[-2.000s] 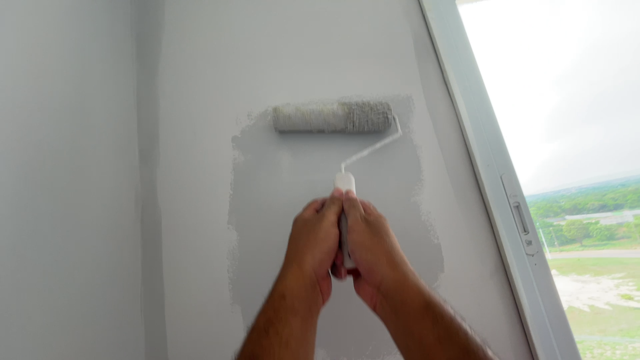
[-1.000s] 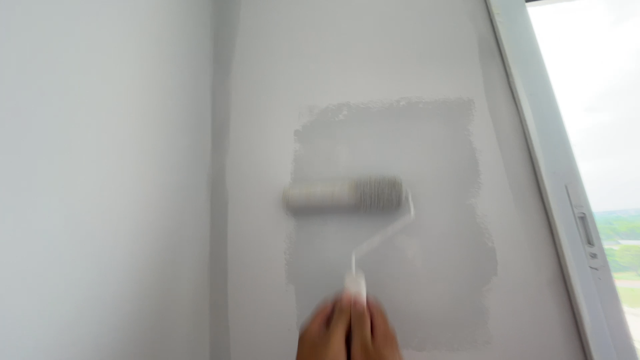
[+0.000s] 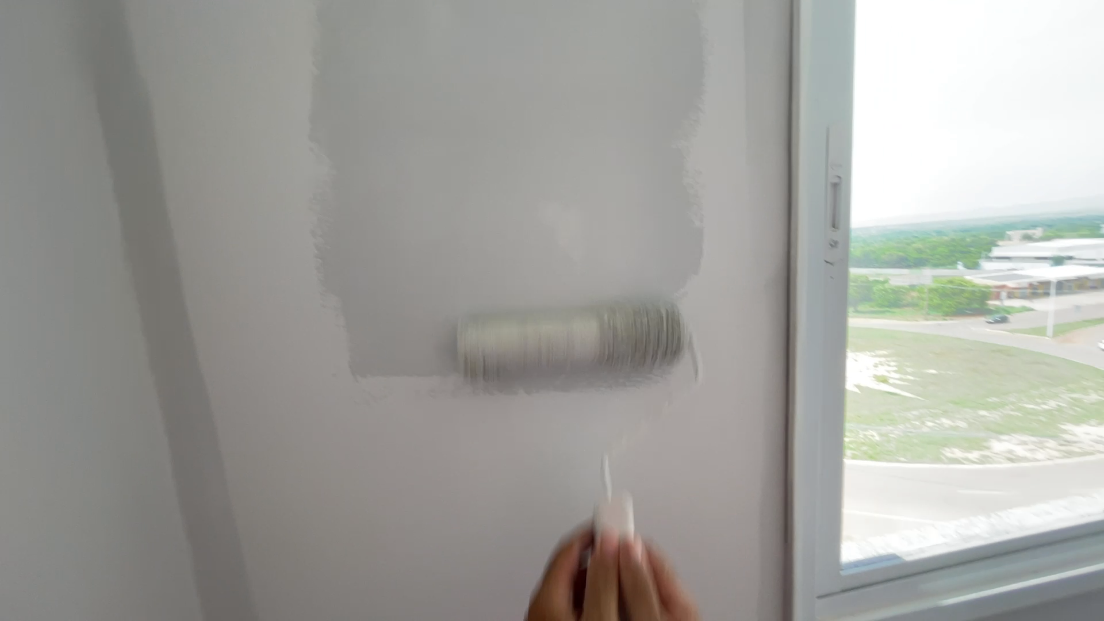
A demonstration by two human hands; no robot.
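Observation:
A paint roller [image 3: 571, 343], blurred by motion, lies level against the wall at the lower edge of a patch of fresh grey paint [image 3: 509, 155]. Its thin metal frame runs down to a pale handle [image 3: 614, 516]. Both hands grip that handle at the bottom of the view, pressed together: my left hand [image 3: 562, 578] on the left side and my right hand [image 3: 660, 582] on the right. The palms and the lower handle are out of sight. Lighter wall [image 3: 448, 500] surrounds the patch at its sides and below.
On the right stands a window frame [image 3: 815, 345] with a recessed latch [image 3: 834, 203]; outside are grass, a road and buildings. A darker grey painted band [image 3: 159, 259] runs down the wall corner at the left. Another darker strip [image 3: 768, 259] borders the window.
The roller has moved down the wall, from near the top of the grey patch to its lower edge, with both hands still on the handle. The view has shifted lower and closer.

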